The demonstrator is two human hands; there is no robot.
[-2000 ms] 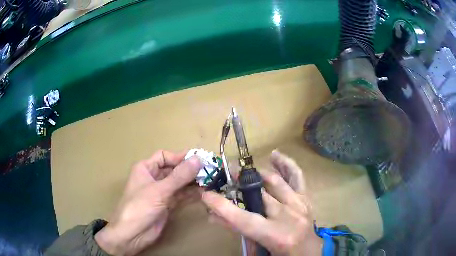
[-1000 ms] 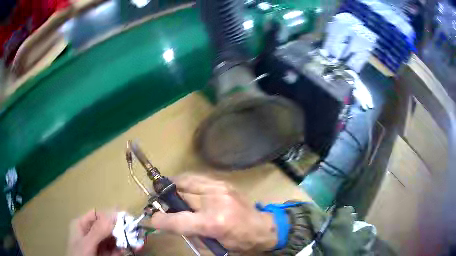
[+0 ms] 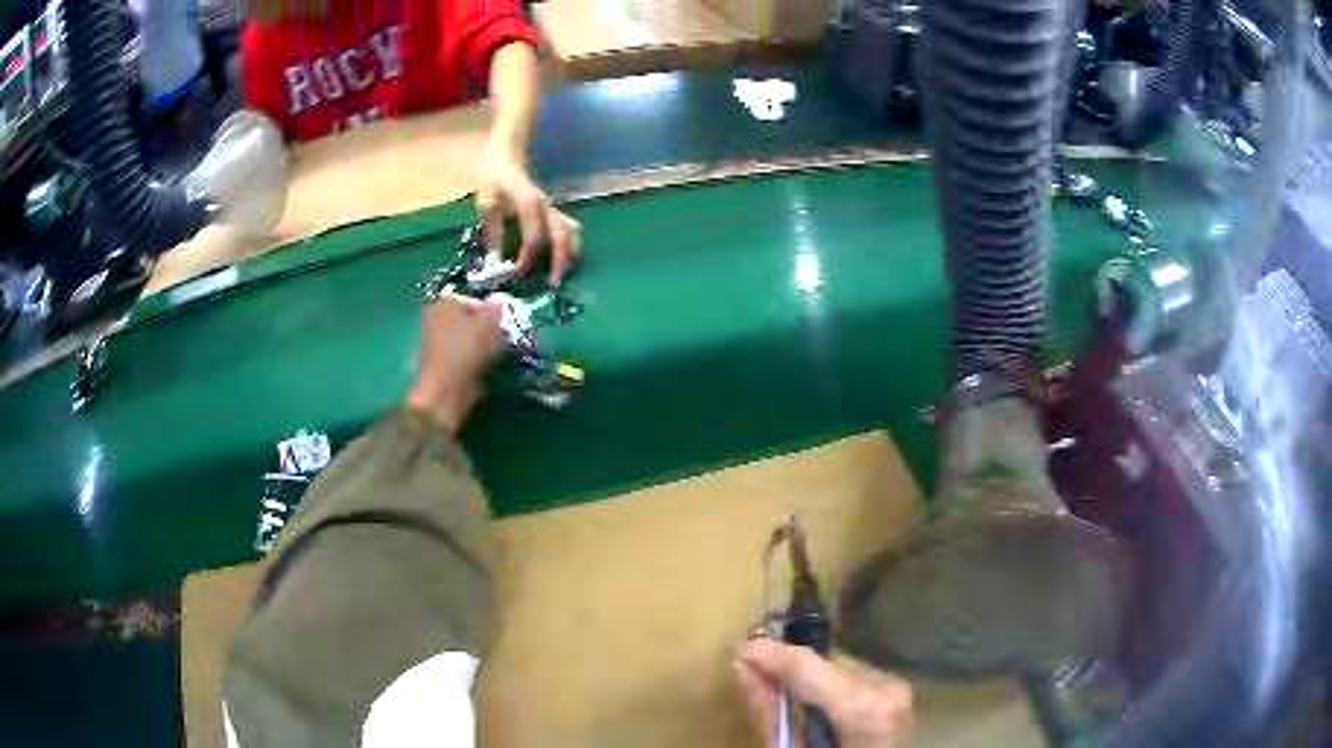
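My left hand (image 3: 462, 348) is stretched out over the green belt. Its fingers are on a white wired assembly (image 3: 516, 319) with green parts and a small yellow block hanging toward me. Another person's hand (image 3: 523, 219) is right beside it, over a second white and dark assembly (image 3: 494, 271). The two assemblies lie close together and partly overlap in view. My right hand (image 3: 823, 693) is low in the picture, shut on the black soldering iron (image 3: 805, 607), its tip pointing up over the cardboard sheet (image 3: 643, 585).
The fume hood (image 3: 986, 592) on its ribbed hose stands right of the iron. A wired assembly (image 3: 292, 482) lies on the belt (image 3: 701, 336) left of my sleeve. A person in a red top (image 3: 387, 66) is opposite. A white piece (image 3: 764, 98) lies beyond the belt.
My left hand has moved from low over the cardboard out to the belt with the white assembly. The iron is now away from it. The view has swung back left and up, showing the other person.
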